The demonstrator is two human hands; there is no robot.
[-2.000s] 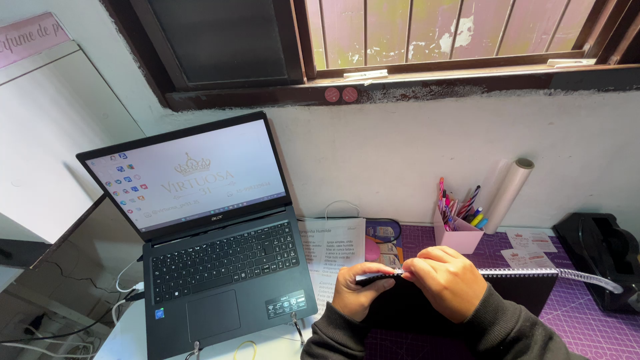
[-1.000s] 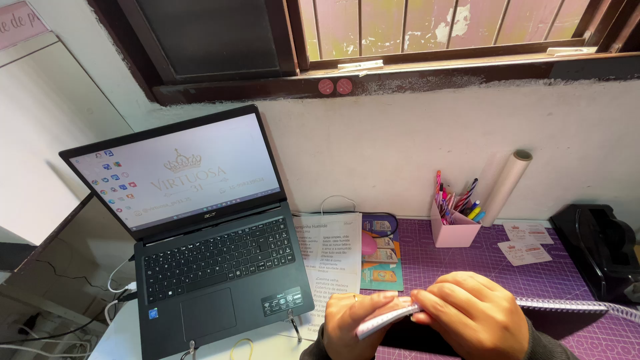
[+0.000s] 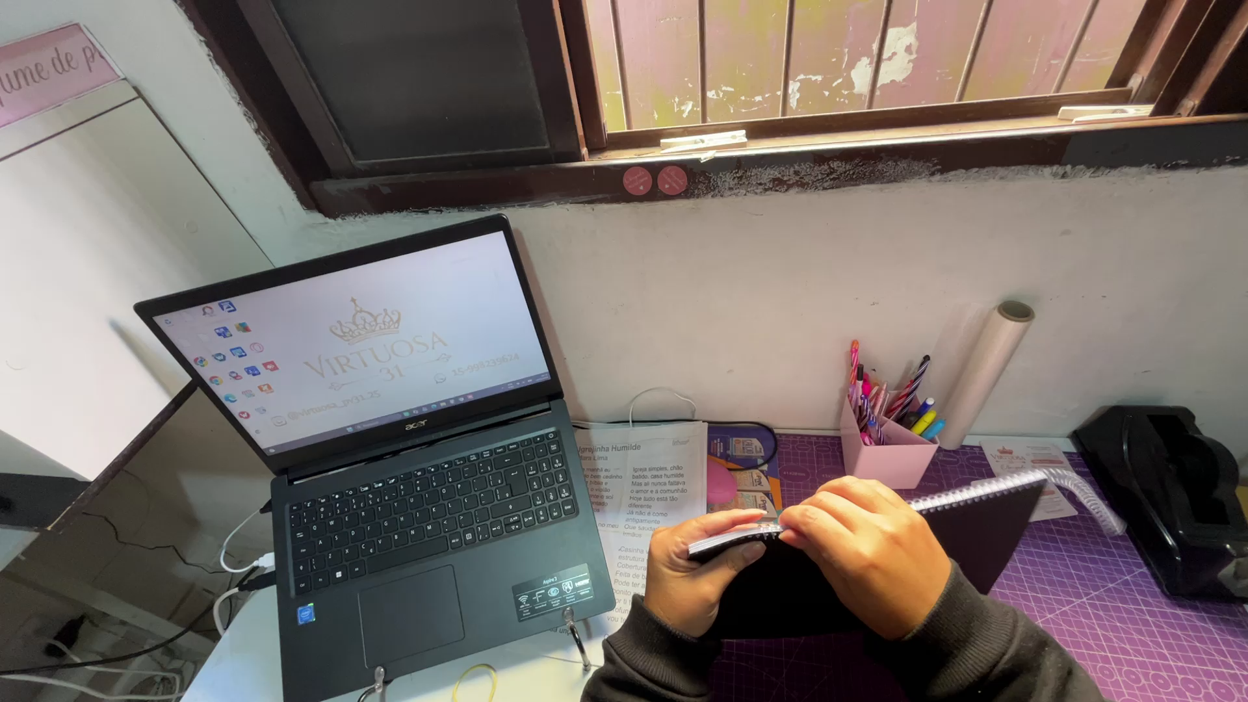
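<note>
A spiral-bound notebook with a black cover (image 3: pixel 985 536) stands on edge, its holes running along the top and a white plastic coil trailing past the right end. My left hand (image 3: pixel 687 575) grips the left end of the page stack, thumb in front. At the punched edge beside it, my right hand (image 3: pixel 863 546) pinches with its fingertips; what lies between them is too small to tell. The hands nearly touch. Below them, the cover hangs dark over a purple cutting mat (image 3: pixel 1121 624).
An open Acer laptop (image 3: pixel 439 517) sits at left on a stand. Printed sheets (image 3: pixel 648 478) lie beside it. Behind the hands are a pink pen holder (image 3: pixel 887 458) and a leaning roll of film (image 3: pixel 990 375). A black tape dispenser (image 3: pixel 1160 497) and printed cards (image 3: pixel 1029 458) are at right.
The notebook, tipped low with its left end toward the camera a second ago, is raised again with its punched edge up. Both hands have stayed on it.
</note>
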